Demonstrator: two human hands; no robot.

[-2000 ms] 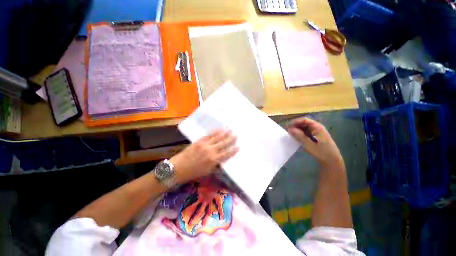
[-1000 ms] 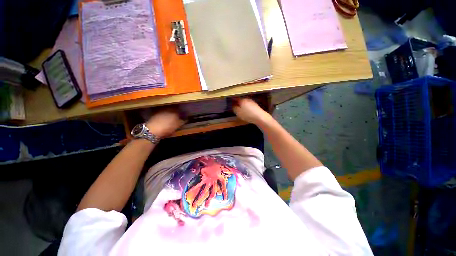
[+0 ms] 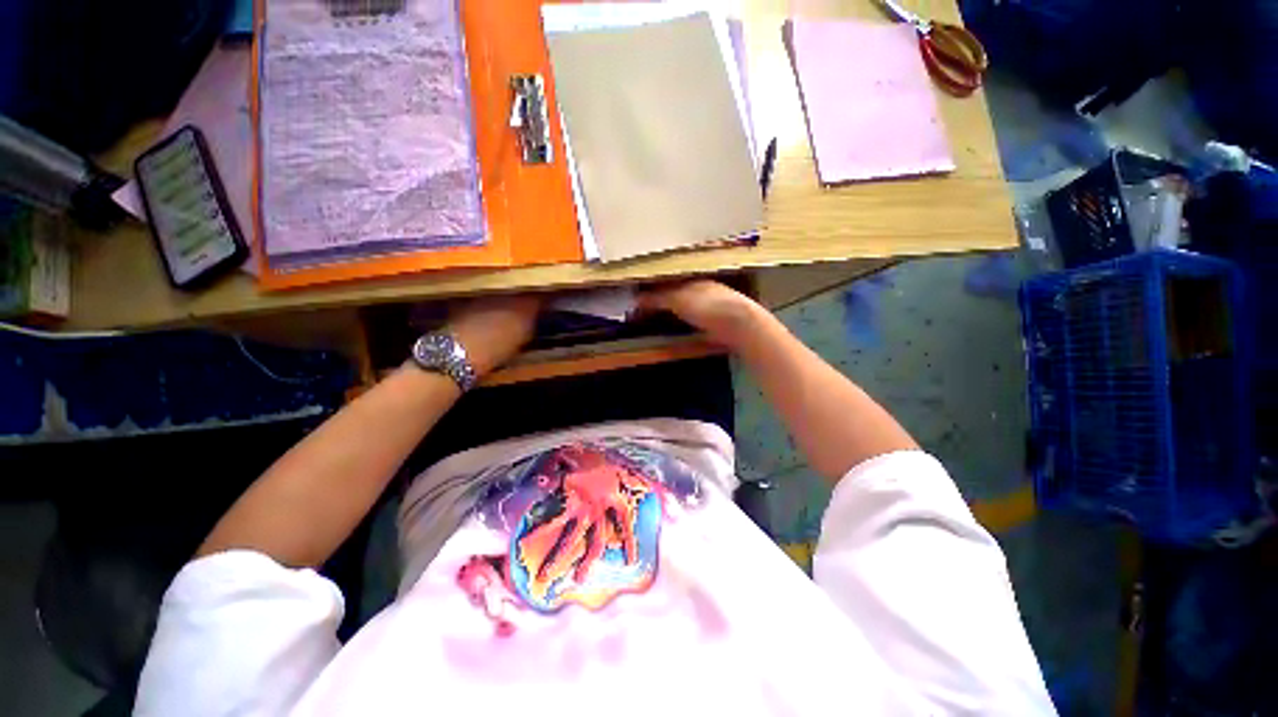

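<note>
Both my hands reach into the open desk drawer under the desk edge. My left hand is at the drawer's left part, its fingers hidden. My right hand is at the right part, its fingertips partly hidden under the desk edge. A white paper shows in the drawer between my hands; whether either hand grips it cannot be told. On the desk the orange clip folder lies open, with pink forms on its left side and a brown-grey board over white sheets on its right.
A black pen lies right of the board. Further right are a pink paper stack and scissors. A lit smartphone lies at the left. A blue crate stands on the floor at the right.
The white sheets I held over my lap two seconds ago are gone from there. My hands are now in the drawer, and the pen lies on the desk. White paper now shows between my hands.
</note>
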